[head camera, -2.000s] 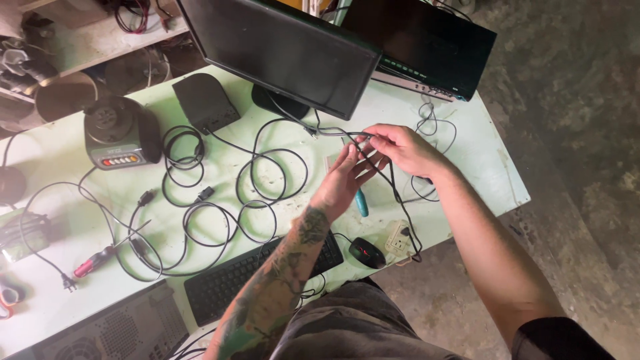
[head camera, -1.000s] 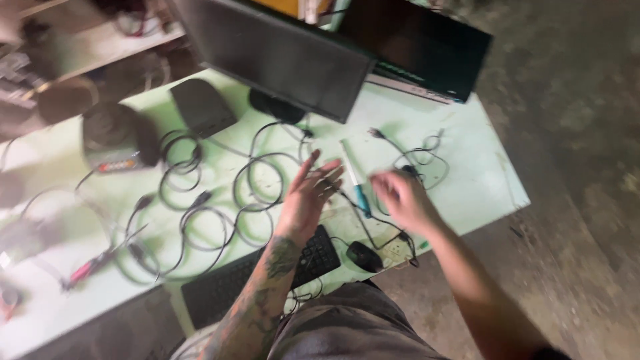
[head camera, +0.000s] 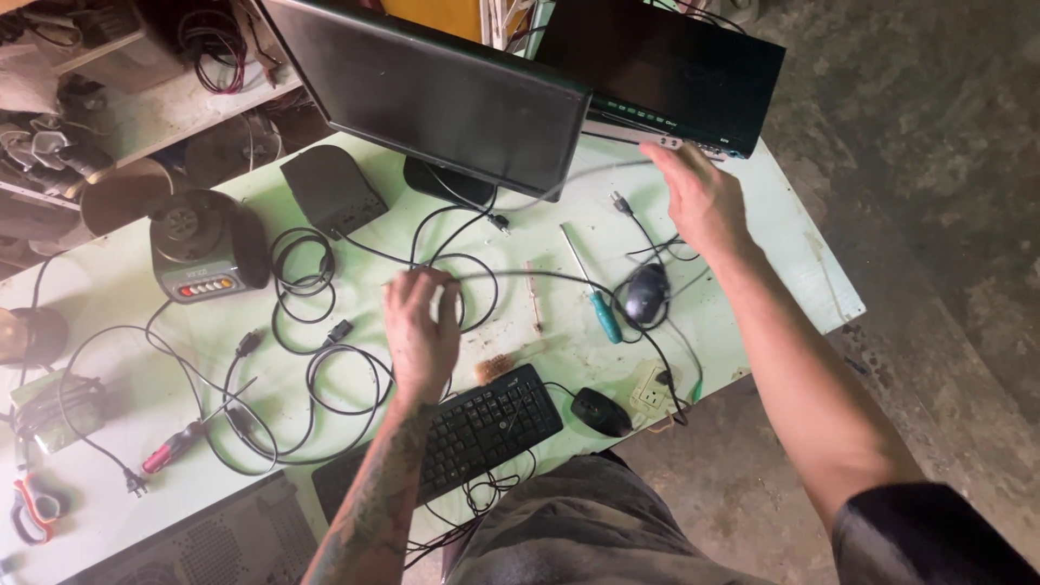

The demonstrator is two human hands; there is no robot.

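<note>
My left hand (head camera: pixel 422 333) is at the middle of the table, its fingertips at a black power cable (head camera: pixel 520 274); whether they grip it is unclear. My right hand (head camera: pixel 705 195) is raised below the black flat device at the back right, a blurred grey cable running from near its fingers; its grip is hidden. Between the hands lie a screwdriver with a teal handle (head camera: pixel 605 317) and a plug (head camera: pixel 621 203). A dark computer mouse (head camera: pixel 647 294) rests on coiled cord below my right hand. Another plug (head camera: pixel 499 222) lies near the monitor's base.
A monitor (head camera: pixel 439 89) stands behind, beside a black flat device (head camera: pixel 658 65). Left are a blender base (head camera: pixel 207 248), a grey box-like device (head camera: pixel 333 191), coiled cables (head camera: pixel 349 390) and a red-handled tool (head camera: pixel 171 448). In front are a keyboard (head camera: pixel 487 422), another mouse (head camera: pixel 601 412) and a power outlet (head camera: pixel 652 390).
My hands were close together at the black cables two seconds ago and are now far apart. My right hand has moved up toward the flat device, my left hand leftward.
</note>
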